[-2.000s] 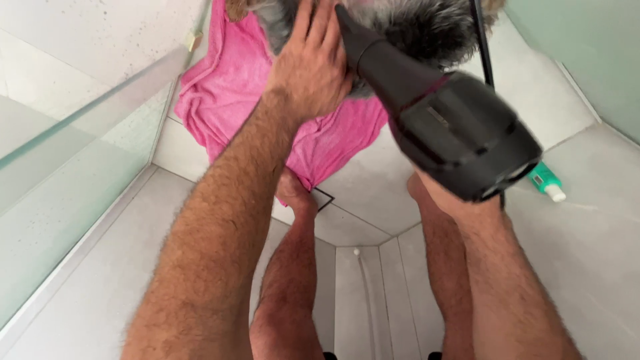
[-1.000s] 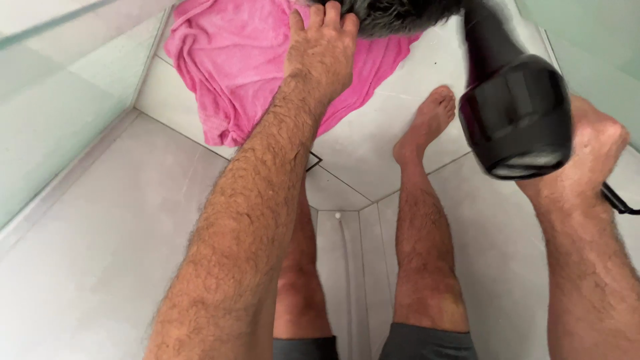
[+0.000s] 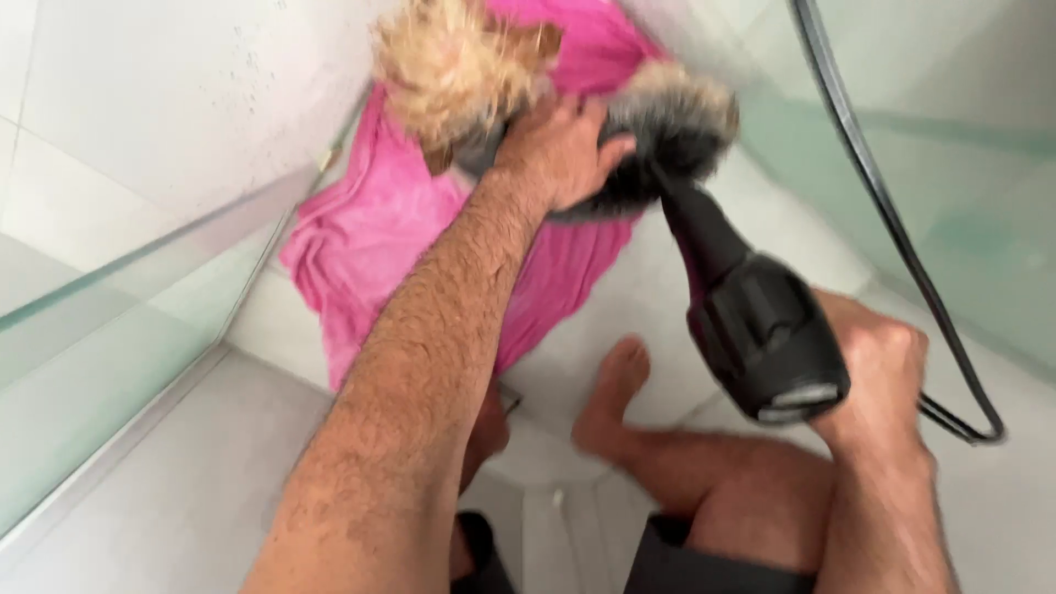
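Note:
A small dog (image 3: pixel 681 124) with a tan head and dark grey back is on a pink towel (image 3: pixel 371 239) on the tiled floor. My left hand (image 3: pixel 557 153) lies on the dog's back behind its head, fingers spread and holding nothing else. In my right hand (image 3: pixel 866 355) is a black hair dryer (image 3: pixel 763 330). Its narrow nozzle points at the dog's back and reaches close to the fur, just right of my left hand; whether it touches cannot be told. The dryer hides part of my right fingers.
Glass panels (image 3: pixel 157 322) stand at the left and on the right side. The dryer's black cord (image 3: pixel 883 198) hangs in a loop at the right. My bare feet and legs are on the floor below the towel, near a small drain edge.
The dryer, held out to the right of the dog a second ago, has come back over its hindquarters. The dog's tan head now shows. The view has shifted upward.

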